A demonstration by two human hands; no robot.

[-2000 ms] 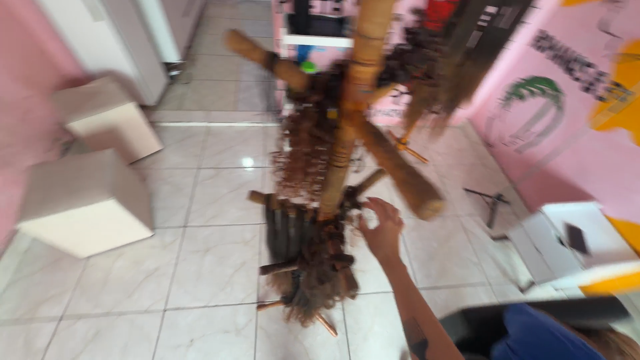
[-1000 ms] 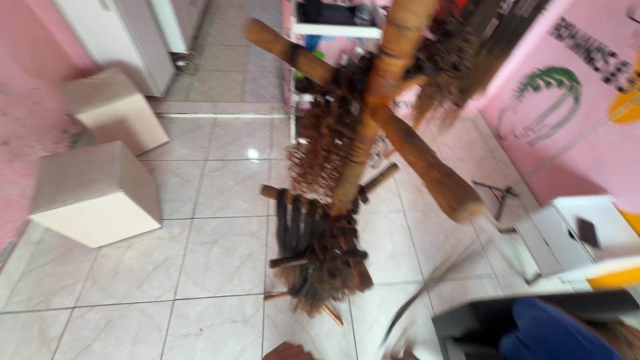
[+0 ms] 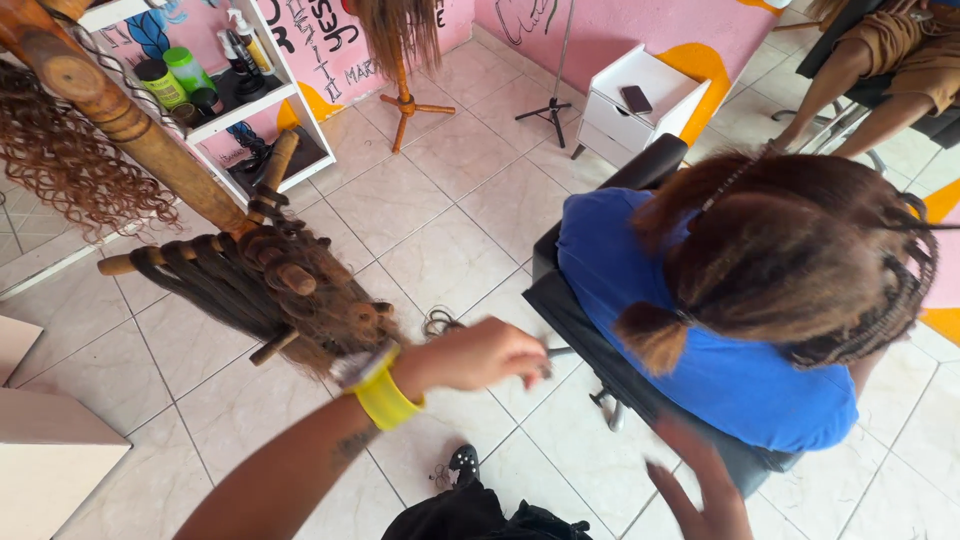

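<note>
My left hand (image 3: 484, 356), with a yellow wristband, is curled with its fingertips together between the wooden hair stand (image 3: 172, 176) and the seated person; whether it grips a thin strand is unclear. A dark curl of hair (image 3: 441, 322) shows just beyond its wrist. My right hand (image 3: 701, 480) is blurred, its fingers apart and nothing seen in them, near the back of the black salon chair (image 3: 637, 390). The person in a blue top (image 3: 607, 255) has sectioned brown hair (image 3: 757, 270), with a short gathered tuft and braids at the right side. Dark hair bundles (image 3: 210, 277) hang on the stand's pegs.
A white shelf (image 3: 311, 165) with hair product bottles stands behind the stand. A white drawer cabinet (image 3: 637, 97) bearing a phone (image 3: 636, 100) is beyond the chair, near a black tripod (image 3: 553, 112). Another seated person's legs (image 3: 847, 90) show at upper right. A cream box (image 3: 60, 450) is at lower left.
The view has swung right, toward the seated person. One second ago a dark strand was blurred in the air near the stand. Both my hands now show beside the chair.
</note>
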